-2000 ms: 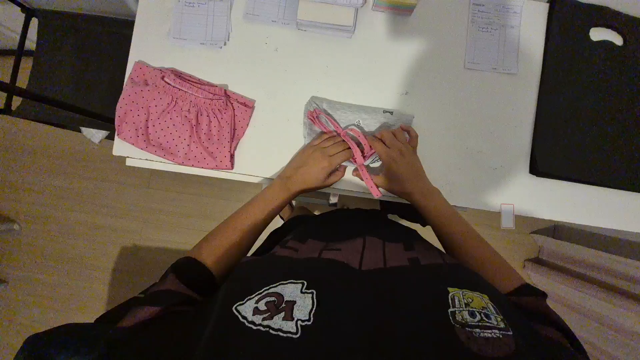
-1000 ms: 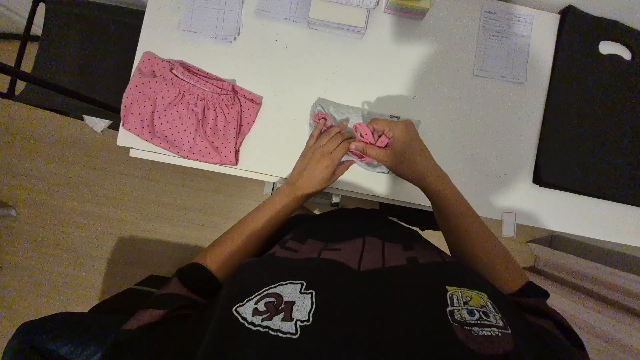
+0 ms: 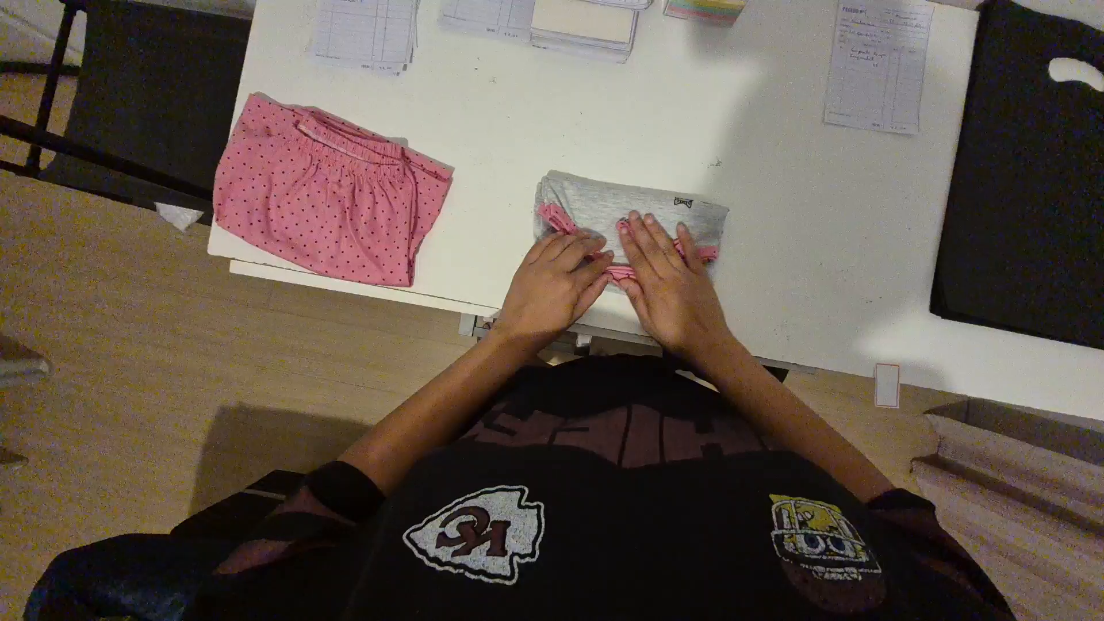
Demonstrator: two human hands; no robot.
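A folded grey garment (image 3: pixel 638 191) with pink trim lies at the near edge of the white table. On its left part rests my left hand (image 3: pixel 556 280), fingers bent over a pink strip. My right hand (image 3: pixel 673 276) presses flat on its middle and right part, fingers apart. A pink ribbon or strip (image 3: pixel 556 217) shows at the garment's left side, and more pink shows between and beside the hands. Further left lies a folded pink garment (image 3: pixel 332 198) with dark dots and a gathered waistband.
The white table (image 3: pixel 604 112) bears written slips (image 3: pixel 362 30), a stack of paper pads (image 3: pixel 586 26), a multicoloured block (image 3: pixel 705 9) and a lone slip (image 3: pixel 878 69). A black bag (image 3: pixel 1026 190) with a handle hole lies at the right; a black chair (image 3: pixel 155 103) stands left.
The pink strips that lay in a loose bunch over the grey garment are now mostly under my hands. My right hand, raised and pinching pink strip one second ago, now lies flat on the garment.
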